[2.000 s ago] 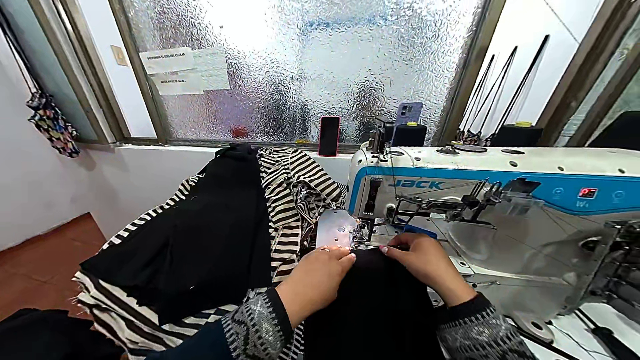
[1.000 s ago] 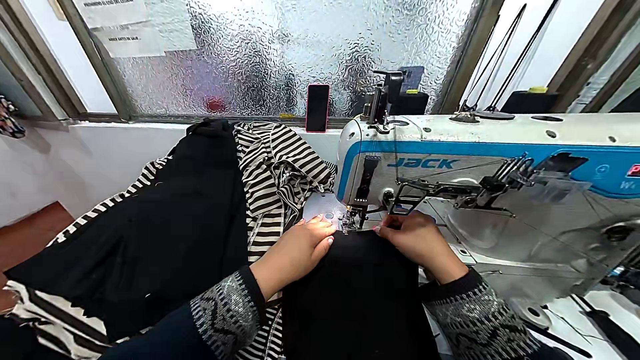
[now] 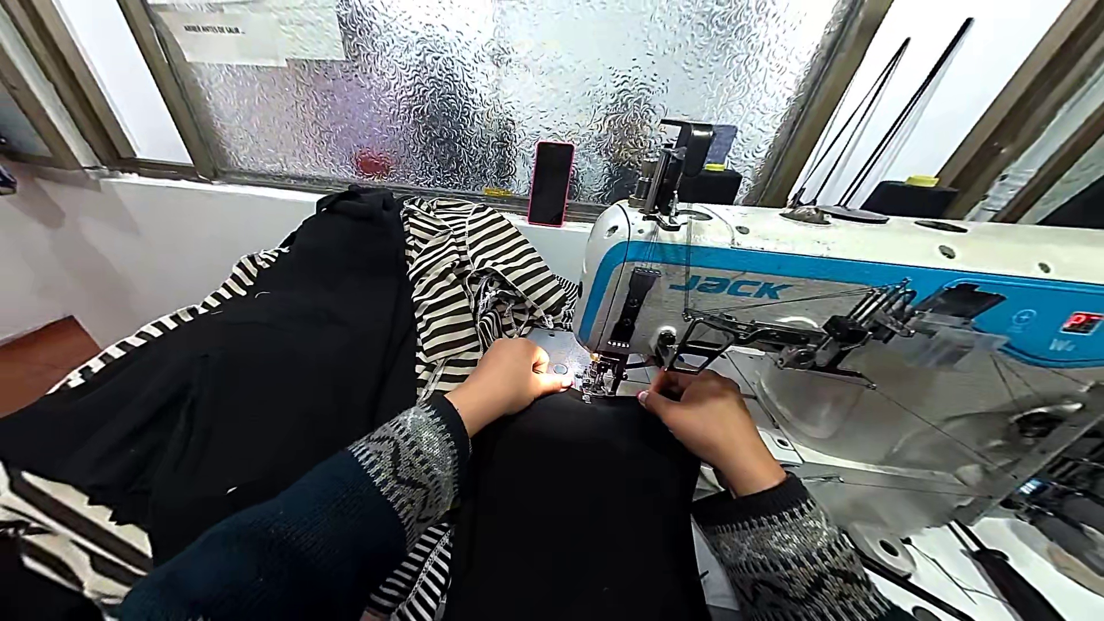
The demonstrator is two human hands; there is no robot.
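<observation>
A black fabric piece [image 3: 578, 509] hangs toward me from the presser foot [image 3: 597, 379] of a Jack industrial sewing machine [image 3: 742, 285]. My left hand [image 3: 509, 379] pinches its top edge just left of the foot, thumb pointing at the needle area. On the right of the foot, my right hand [image 3: 711, 418] grips the same edge between thumb and fingers, close under the thread guides. A lit metal plate [image 3: 556, 349] shows behind my left hand. Black garment pieces [image 3: 293, 371] and black-and-white striped fabric [image 3: 448, 293] lie heaped to the left.
A phone with a pink edge [image 3: 551, 184] leans upright on the sill behind the machine, before a textured glass window [image 3: 431, 86]. Threads and metal arms stretch across the machine's front. Black rods [image 3: 906, 112] rise behind it. A dark-handled tool [image 3: 1005, 573] lies at lower right.
The view has moved closer to the machine. Both hands stay at the fabric's top edge on either side of the foot; my right hand's fingers are now more curled.
</observation>
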